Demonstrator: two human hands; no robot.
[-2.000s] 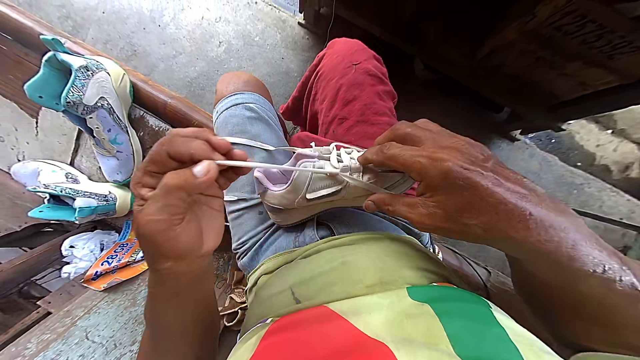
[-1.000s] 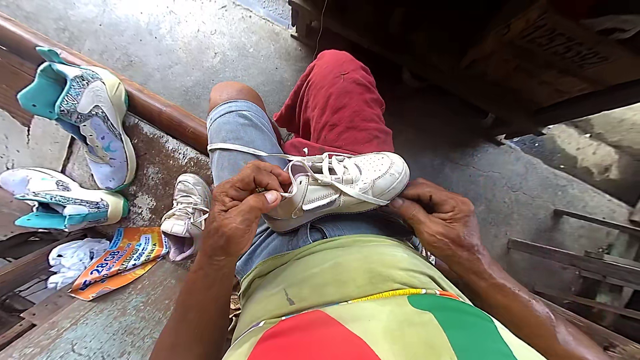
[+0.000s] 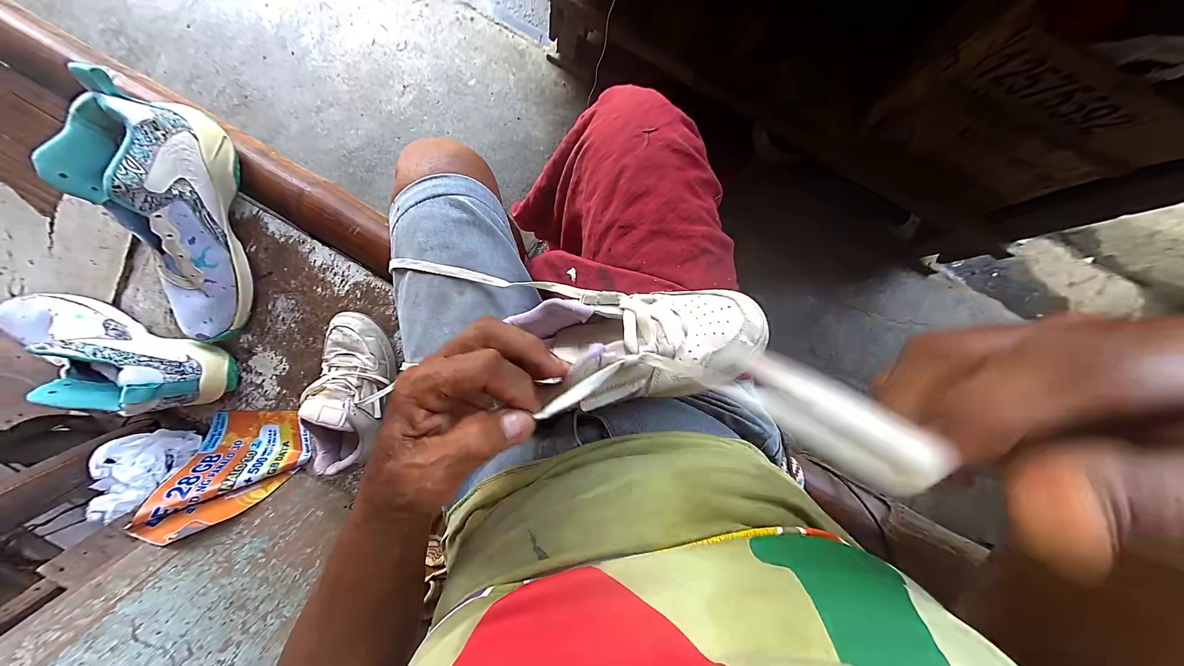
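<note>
A white sneaker (image 3: pixel 708 333) with a lilac lining lies on its side across the lap, toe to the right. Near its heel opening, my left hand (image 3: pixel 472 398) pinches the end of a white shoelace (image 3: pixel 587 388) between thumb and fingers. Another length of lace runs left from the eyelets over the denim knee. My right hand (image 3: pixel 1045 425), blurred at the right, is off the shoe, with a blurred white strip (image 3: pixel 846 425) reaching from its fingers toward the toe; whether this is lace cannot be told.
A matching sneaker (image 3: pixel 347 384) stands left of the lap. Two teal and white high-top shoes (image 3: pixel 199 236) lie farther left, near a brown rail (image 3: pixel 314 203), an orange printed sheet (image 3: pixel 227 472) and a crumpled white bag (image 3: pixel 139 467). Dark wooden furniture (image 3: pixel 832 120) stands at upper right.
My right hand has moved right, away from the sneaker's toe, which it touched a second ago. My left hand stays near the heel opening, now with a lace end drawn toward it.
</note>
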